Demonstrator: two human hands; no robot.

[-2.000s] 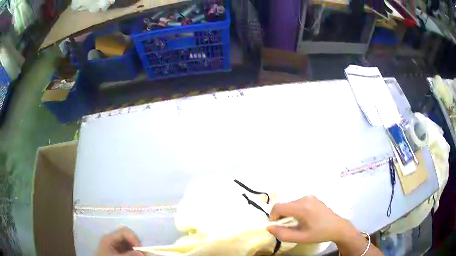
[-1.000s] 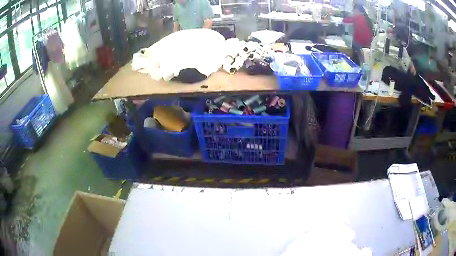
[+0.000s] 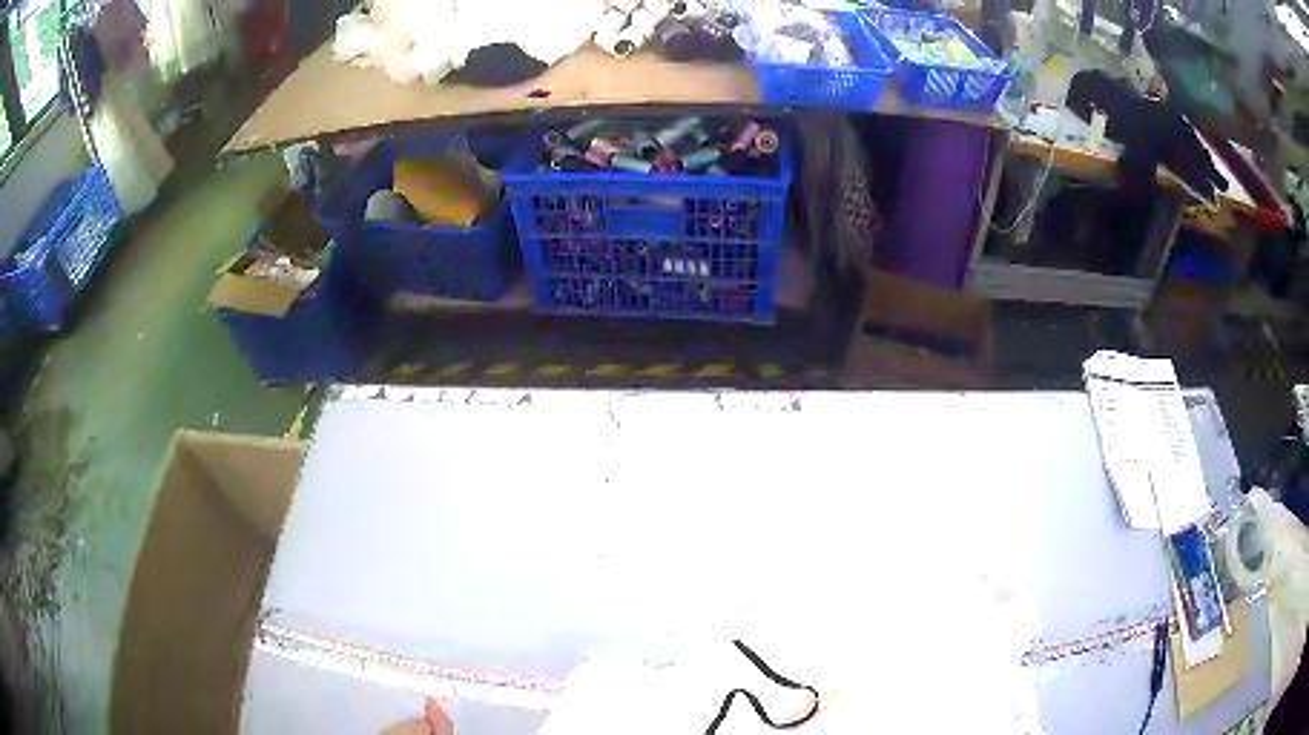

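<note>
A cream-white garment, overexposed, lies at the near edge of the whitish table, cut off by the bottom of the picture. A thin black cord curves over it. My left hand shows only as a few fingers at the bottom edge, left of the garment; its hold cannot be told. My right hand is out of the picture.
Printed sheets, a phone, a tape roll and a small black tool lie at the table's right end. An open carton stands left. A bench with a blue crate of thread cones stands opposite.
The view tilted up and then partly back down. Both hands held the garment's edge earlier; now only left fingers show. The black cord lies in a different curve.
</note>
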